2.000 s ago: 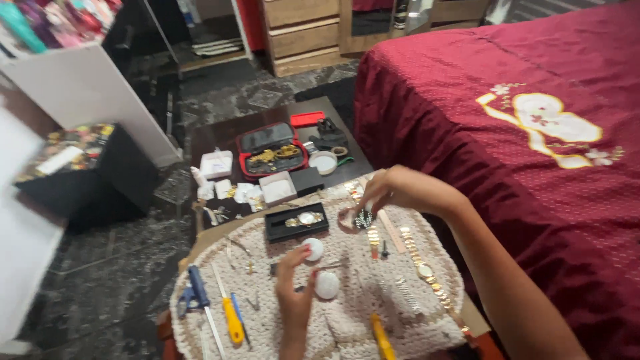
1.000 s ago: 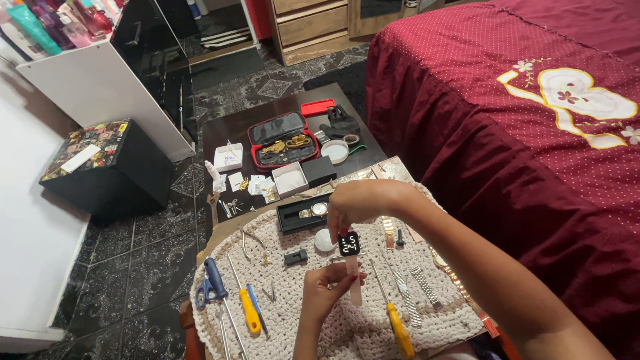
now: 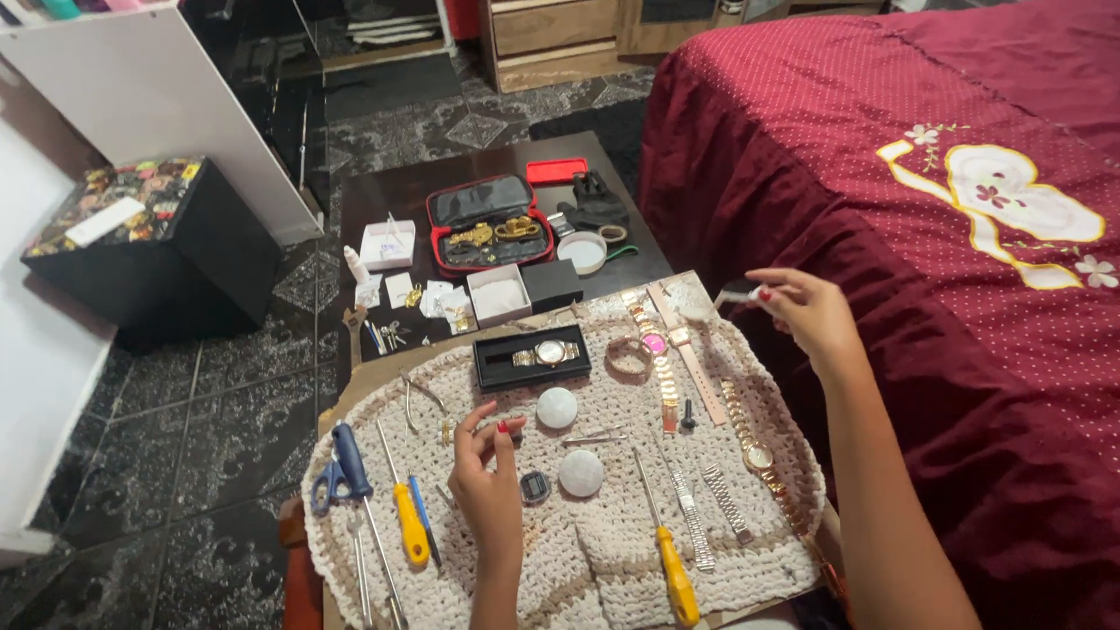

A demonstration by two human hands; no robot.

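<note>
My right hand is raised over the mat's far right corner, its fingers closed on a small strap-like item, dark and pale, too blurred to name. My left hand hovers above the crocheted mat, fingers apart, with nothing seen in it. Beside it lie a round dark digital watch case, two round white discs and tweezers. A boxed watch is beyond. Rightward lie a rose-gold bangle, a pink-dial watch, a pink-strap watch, metal bracelets and a gold watch.
Yellow-handled screwdrivers, blue-handled scissors and pliers lie on the mat. Behind, a dark table bears a red-edged case, small boxes and an adjustable wrench. The bed stands right.
My right hand has moved right, away from my left. One second ago both hands were at a lit digital watch with a pink strap; my left hand no longer touches it.
</note>
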